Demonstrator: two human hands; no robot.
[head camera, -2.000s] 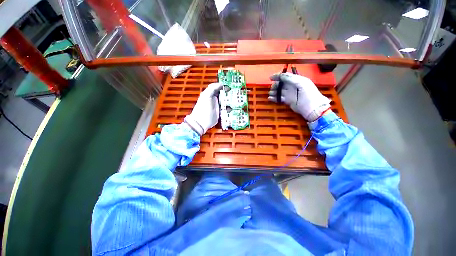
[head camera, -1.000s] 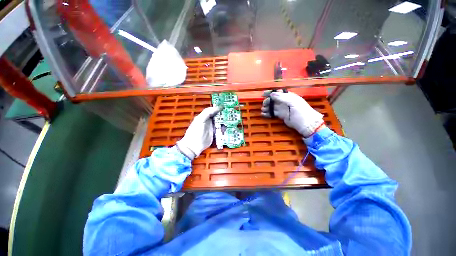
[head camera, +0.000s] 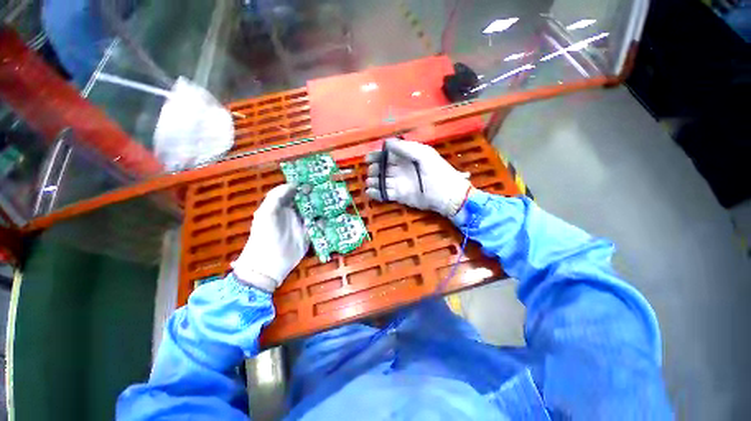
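My left hand (head camera: 276, 234), in a white-grey glove, grips the left edge of a green PCB panel (head camera: 327, 204) of three joined boards and holds it over the orange-red slotted tray (head camera: 381, 280). My right hand (head camera: 412, 177), gloved the same way, is shut around the black handles of the diagonal cutters (head camera: 384, 171), to the right of the panel and apart from it. The cutter jaws cannot be made out. A thin blue-purple wrist cord (head camera: 455, 261) hangs from my right cuff.
A clear shield with an orange-red lower edge (head camera: 247, 158) crosses over the tray's far part. Behind it are a white bag (head camera: 194, 125), a red sheet (head camera: 375, 99) and a black object (head camera: 460, 82). A green conveyor belt (head camera: 86, 329) runs at the left.
The view has turned and tilted, so the tray and shield appear slanted and shifted left. Both hands still hold the panel and cutters; the cutters now point differently, their handles lying along my right palm.
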